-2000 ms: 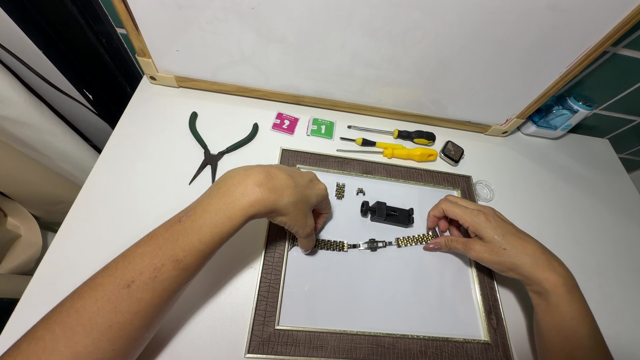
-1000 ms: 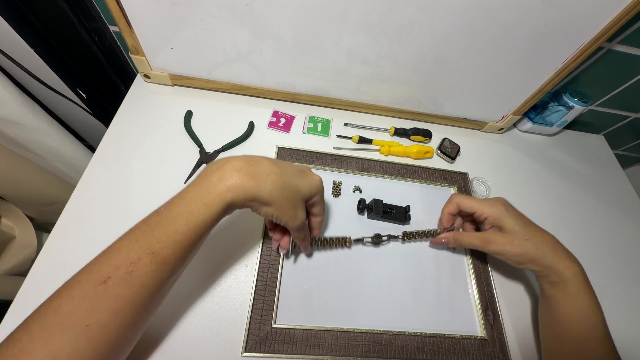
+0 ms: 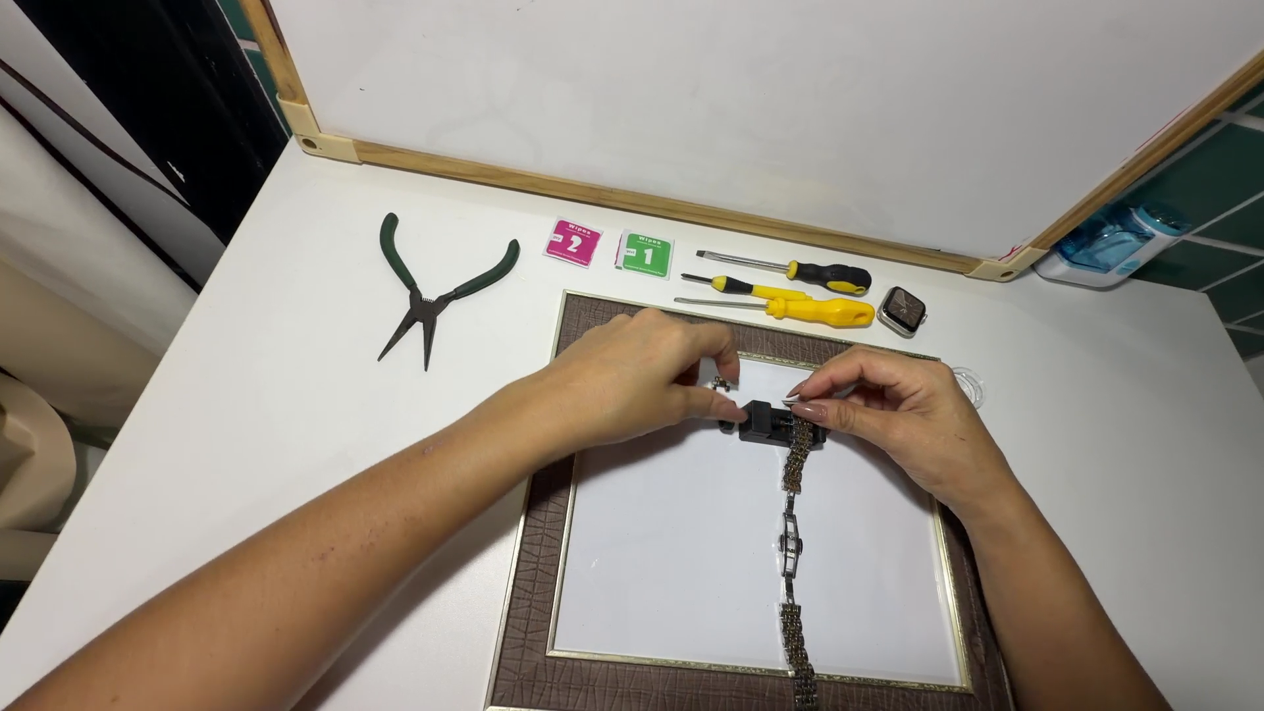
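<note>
A metal link watch band runs down the white panel of a brown picture frame, its butterfly clasp unfolded at mid-length. The band's upper end lies at a black link-remover holder, pinched between the thumb and forefinger of my right hand. My left hand is at the holder's left end, thumb touching it and forefinger raised apart. Small loose links show partly beneath the left fingers.
Behind the frame lie green-handled pliers, two wipe packets, several screwdrivers and a square watch case. A clear ring-shaped item sits right of the frame. A wood-edged whiteboard stands behind.
The band, held level between both hands before, now hangs lengthwise down the panel with its upper end at the holder. My left hand has let go of it and moved right to the holder.
</note>
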